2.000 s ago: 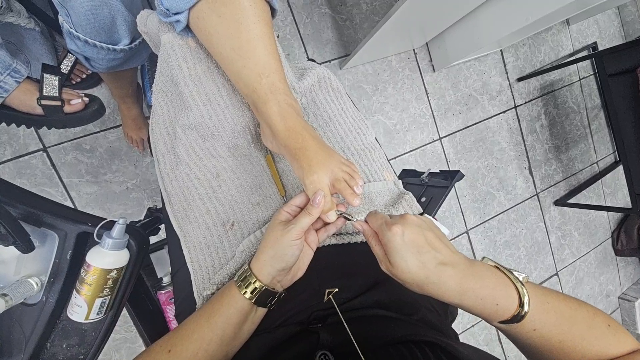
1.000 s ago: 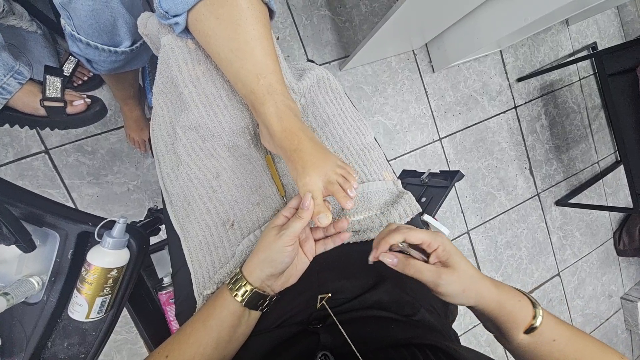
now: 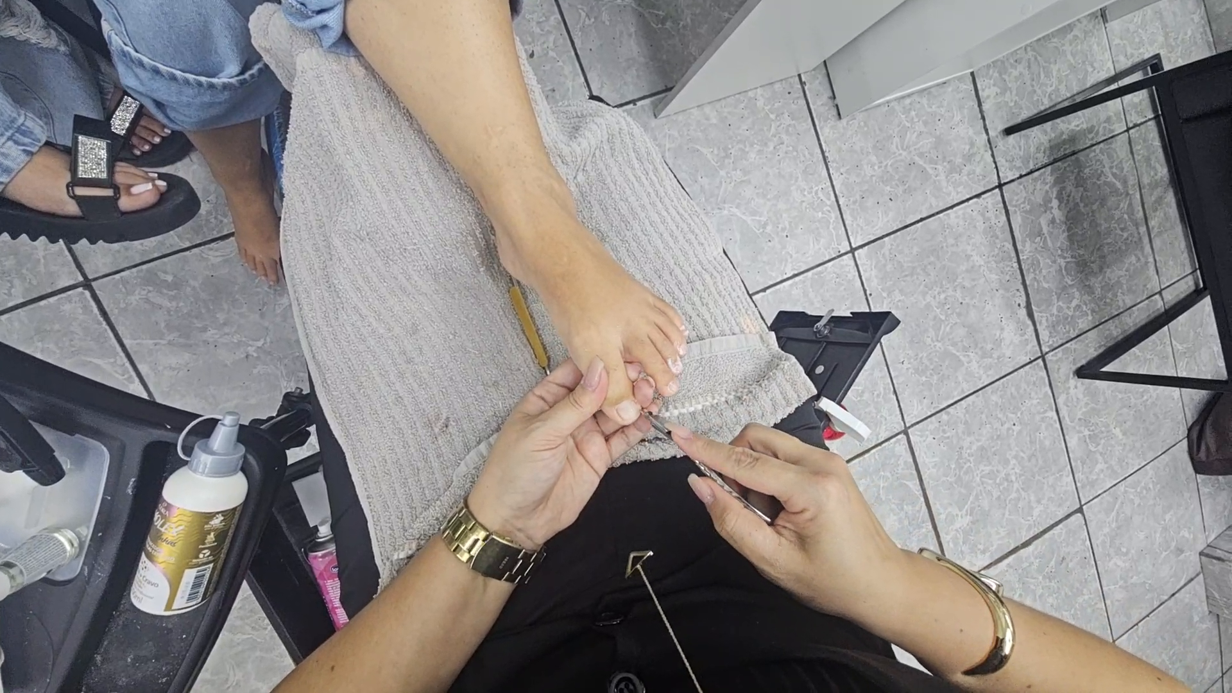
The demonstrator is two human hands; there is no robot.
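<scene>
A person's bare foot [image 3: 597, 298] rests on a grey ribbed towel [image 3: 404, 289] laid over my lap. My left hand [image 3: 563, 443], with a gold watch at the wrist, holds the foot's big toe, thumb on top and fingers beneath and beside it. In my right hand [image 3: 789, 491] is a slim metal nail tool [image 3: 717, 474], its tip at the edge of the big toe; whether it is a pusher or nippers is hard to tell, as the fingers hide part of it. A yellow-handled tool [image 3: 528, 322] lies on the towel beside the foot.
At the left, a black tray [image 3: 255, 472] bears a white squeeze bottle [image 3: 190, 520] and a clear container [image 3: 82, 481]. A pink can [image 3: 325, 573] stands below. A black bracket [image 3: 833, 351] juts out right of the towel. Sandaled feet [image 3: 106, 188] and a black metal-framed chair [image 3: 1189, 192] flank the area.
A second ago my right hand was apart from the foot, to its lower right; now it is back at the big toe with the tool. My left hand has stayed on the toe.
</scene>
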